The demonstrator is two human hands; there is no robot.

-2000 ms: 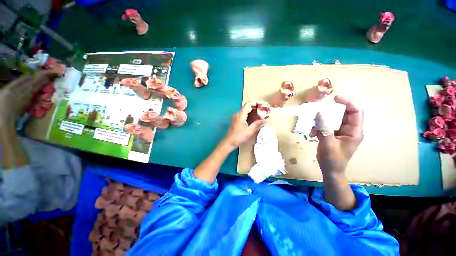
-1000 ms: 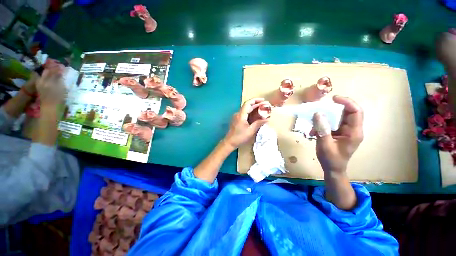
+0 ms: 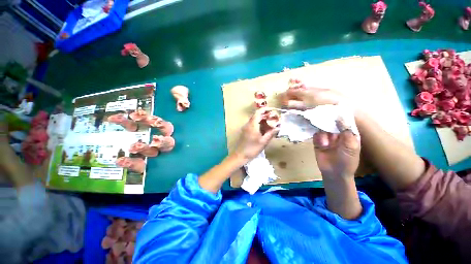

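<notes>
My left hand holds a tan moulded blank with its open end up, over the left part of the cardboard mat. My right hand holds a bright white wipe between thumb and fingers, to the right of the blank; its left edge reaches close to the blank. A crumpled white wipe lies below my left hand at the mat's near edge. Another blank stands on the mat behind my left hand.
Another person's hand reaches over the mat from the right, at a blank. Several blanks lie on the instruction sheet. Pink-red parts are heaped right. A blue tray stands far left.
Another person's arm has come in from the right over the mat. My right hand has moved the wipe closer to my left hand. The view has turned, showing more at the right.
</notes>
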